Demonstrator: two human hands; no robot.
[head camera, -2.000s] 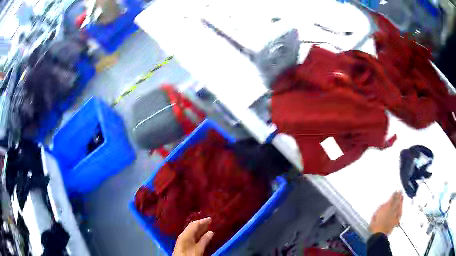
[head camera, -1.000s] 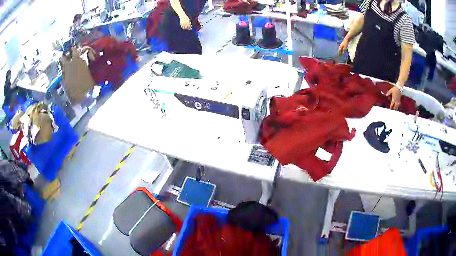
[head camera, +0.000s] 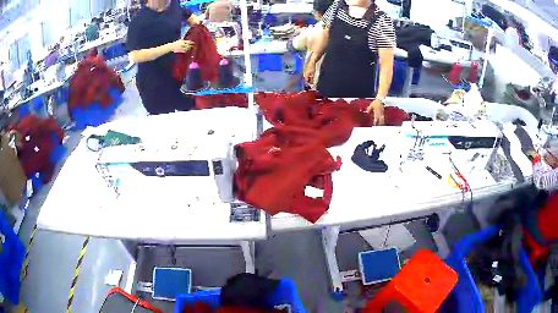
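Note:
Neither of my hands is in the picture. A heap of dark red knit garment pieces (head camera: 284, 171) lies across the white sewing table (head camera: 361, 198), with a small white label (head camera: 314, 192) near its front. A black strip bundle (head camera: 369, 157) lies to the right of the heap. The right sewing machine (head camera: 456, 137) stands beyond it, with a slim dark tool (head camera: 434, 172) and red and yellow scissors (head camera: 457, 180) in front. The left sewing machine (head camera: 162, 168) stands left of the heap.
A person in a striped shirt (head camera: 349, 52) stands behind the table, one hand on the red cloth. Another person in dark clothes (head camera: 160, 58) holds red cloth. An orange-red stool (head camera: 426, 281), blue crate (head camera: 287, 296) and pedals (head camera: 171, 283) are below the front edge.
My hands, seen two seconds ago over the crate and table, are out of the picture. The view has risen and turned right. The person at the left now holds up red cloth.

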